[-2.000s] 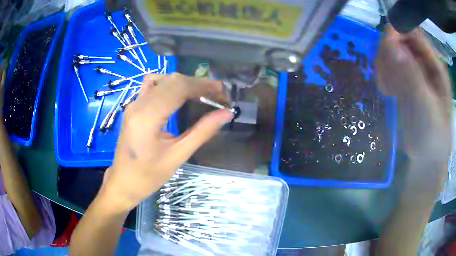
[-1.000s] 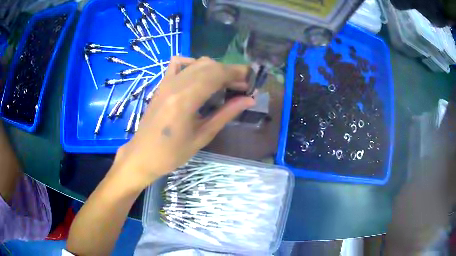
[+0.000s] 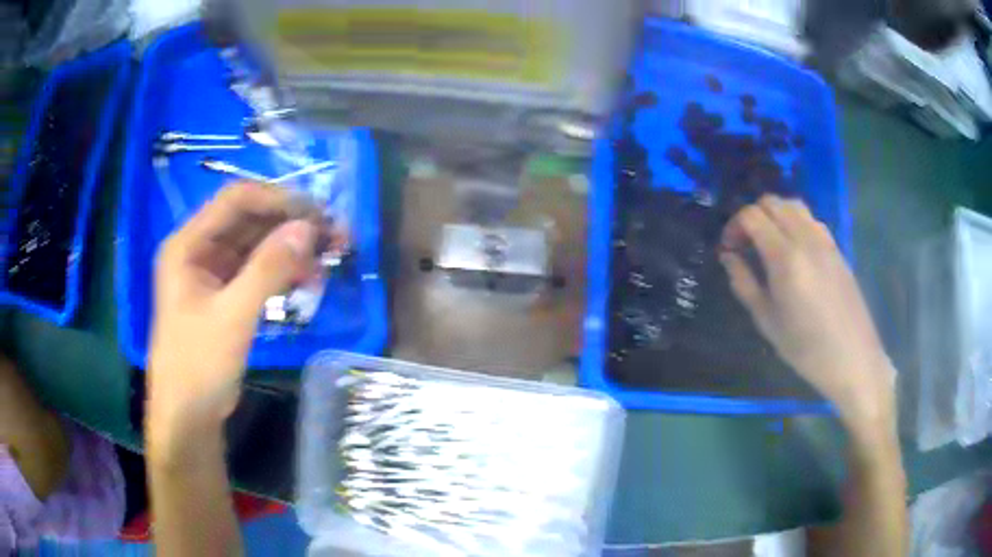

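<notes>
My left hand (image 3: 234, 272) is over the left blue tray (image 3: 136, 326), fingers bent; blur hides whether it holds a rod. Finished white rods (image 3: 201, 141) lie in that tray. My right hand (image 3: 800, 294) is over the right blue tray (image 3: 718, 400), its fingertips at the dark rings (image 3: 696, 294); I cannot tell whether a ring is between them. The metal block (image 3: 493, 250) with its central hole sits bare on the brownish press plate (image 3: 490, 326). The clear plastic box (image 3: 618, 468) near the front edge is packed with white rods (image 3: 435, 462).
The press head (image 3: 435, 65) with a yellow label hangs over the top middle. A neighbouring blue tray (image 3: 67, 299) of dark rings is at far left, above another person's arm (image 3: 27, 419). Clear boxes or lids (image 3: 968, 316) stand at far right.
My left hand has moved left from the block to over the left tray. My right hand has come in from the right edge to the ring tray. The view has shifted.
</notes>
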